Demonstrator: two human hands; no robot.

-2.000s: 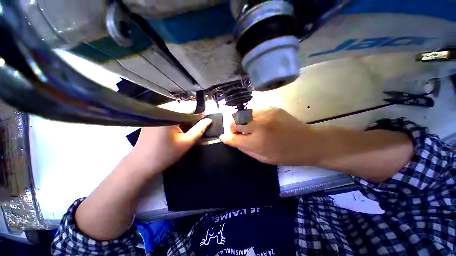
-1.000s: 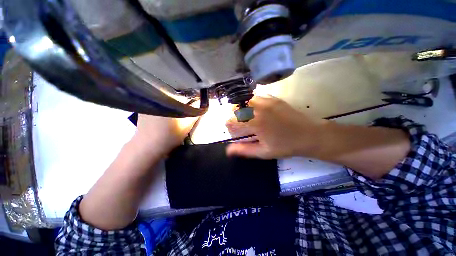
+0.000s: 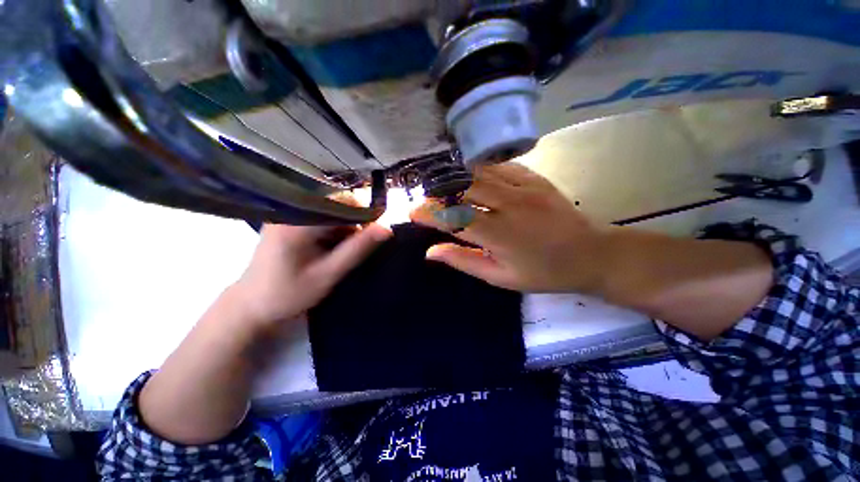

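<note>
A black fabric piece [image 3: 415, 315] lies on the white table, its far edge under the sewing machine's needle area and its near edge by the printed shirt. My left hand [image 3: 306, 264] is at its far left corner, thumb and fingers closed on the cloth edge. My right hand [image 3: 519, 226] lies over its far right part, fingers apart, fingertips just right of the needle area. A small grey block [image 3: 454, 217] sits over the right fingers. The needle itself is hidden in glare and dark parts.
The white machine head [image 3: 377, 113] with blue stripe spans the top. A tension knob [image 3: 495, 118] hangs at centre. A blurred shiny curved metal part [image 3: 179, 160] covers the upper left. Dark snips [image 3: 766, 186] and a thin dark rod [image 3: 674, 209] lie right. A taped brown edge [image 3: 28, 282] is at left.
The cloth's far edge has moved away from me, up to the needle area. My left thumb now shows on the cloth edge. My right fingers have shifted slightly away from me.
</note>
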